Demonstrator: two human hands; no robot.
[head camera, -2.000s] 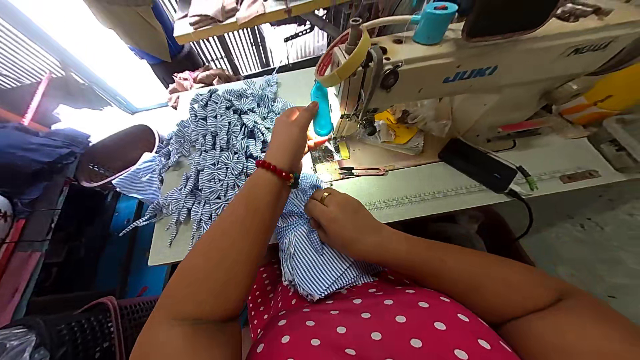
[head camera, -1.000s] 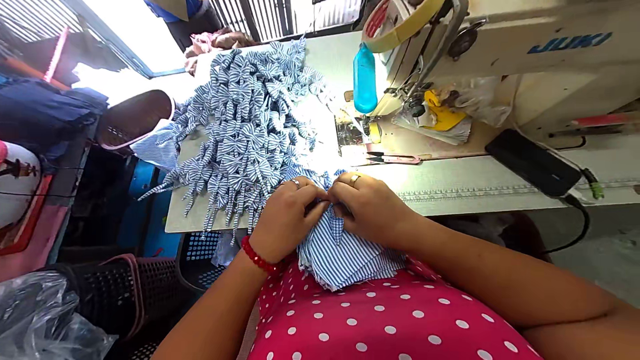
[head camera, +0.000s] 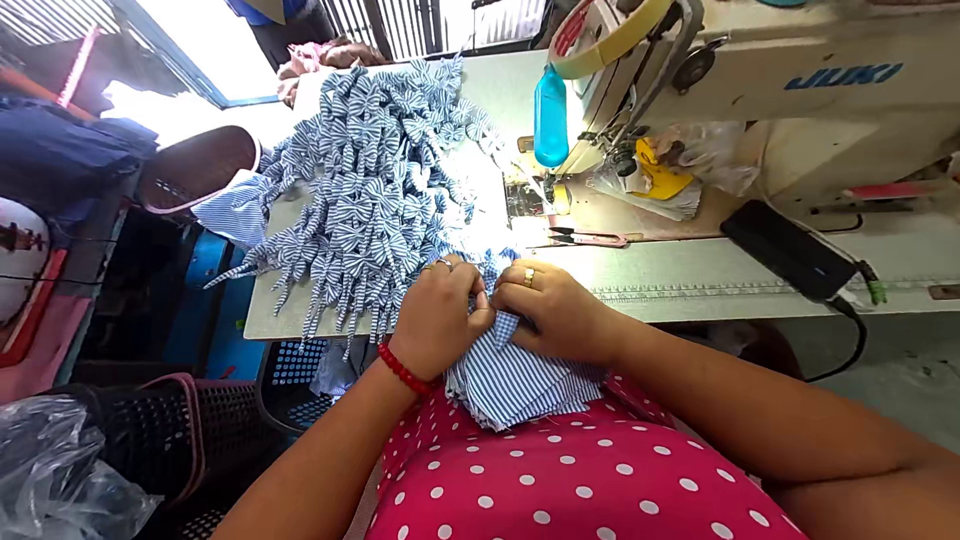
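Note:
Close together at the table's front edge, my left hand (head camera: 442, 311) and my right hand (head camera: 551, 304) pinch a blue-and-white striped fabric piece (head camera: 504, 328) between their fingertips. Below them, a stack of striped fabric pieces (head camera: 517, 382) lies on my lap. A large heap of striped fabric bows (head camera: 367, 187) joined in strings covers the left part of the table, just beyond my left hand. Behind my right hand, thread snips (head camera: 589, 238) lie near the needle area of a Juki sewing machine (head camera: 810, 82). The fingertips partly hide the piece they hold.
A turquoise bottle-shaped object (head camera: 551, 120) and a tape roll (head camera: 611, 49) hang by the machine head. A black phone-like device (head camera: 787, 247) with a cable lies right on the table (head camera: 697, 296). Plastic baskets (head camera: 199, 169) stand at left, and a clear plastic bag (head camera: 64, 465) lies lower left.
My left hand was up by the machine head two seconds ago and has come down beside my right hand. Both hands now hold the fabric together. The view has moved closer to the table.

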